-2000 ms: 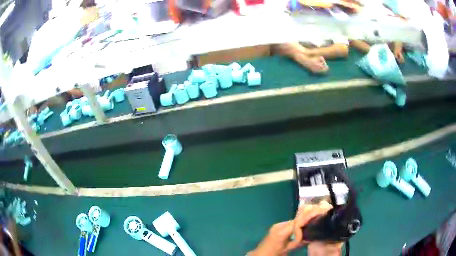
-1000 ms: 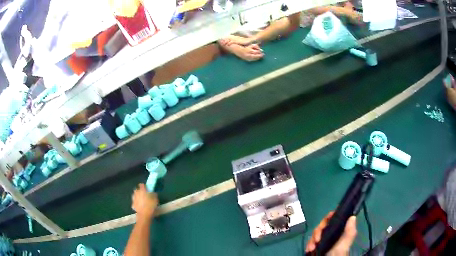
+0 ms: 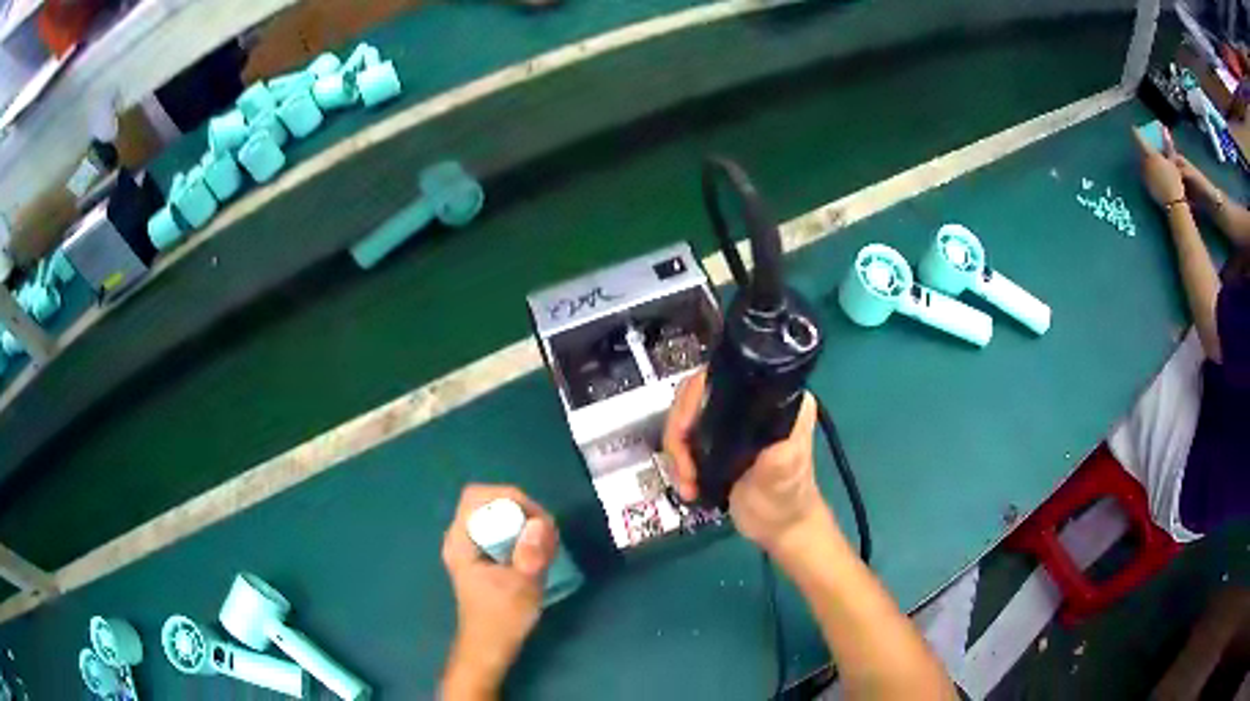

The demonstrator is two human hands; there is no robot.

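My right hand (image 3: 776, 473) is closed around the black electric screwdriver (image 3: 753, 384), held upright over the front of the grey-white screw feeder (image 3: 628, 384). Its tip is hidden by the hand and the tool body. My left hand (image 3: 496, 575) is closed around an aqua handheld fan (image 3: 561, 577), just left of the feeder. The pale end of the fan's handle points up out of the fist and its head is mostly hidden below the hand. Dark screws lie in the feeder's open tray.
Two fans (image 3: 916, 303) lie right of the feeder, several more (image 3: 269, 637) at lower left. One fan (image 3: 428, 212) lies on the green conveyor belt. Aqua heads (image 3: 261, 137) line the far bench. A person's arms (image 3: 1190, 206) show at right, near a red stool (image 3: 1097, 541). The screwdriver cord (image 3: 853, 479) hangs at right.
My left hand has come back from the conveyor belt with a fan. My right hand has brought the screwdriver left over the feeder and turned it upright. The camera view has shifted.
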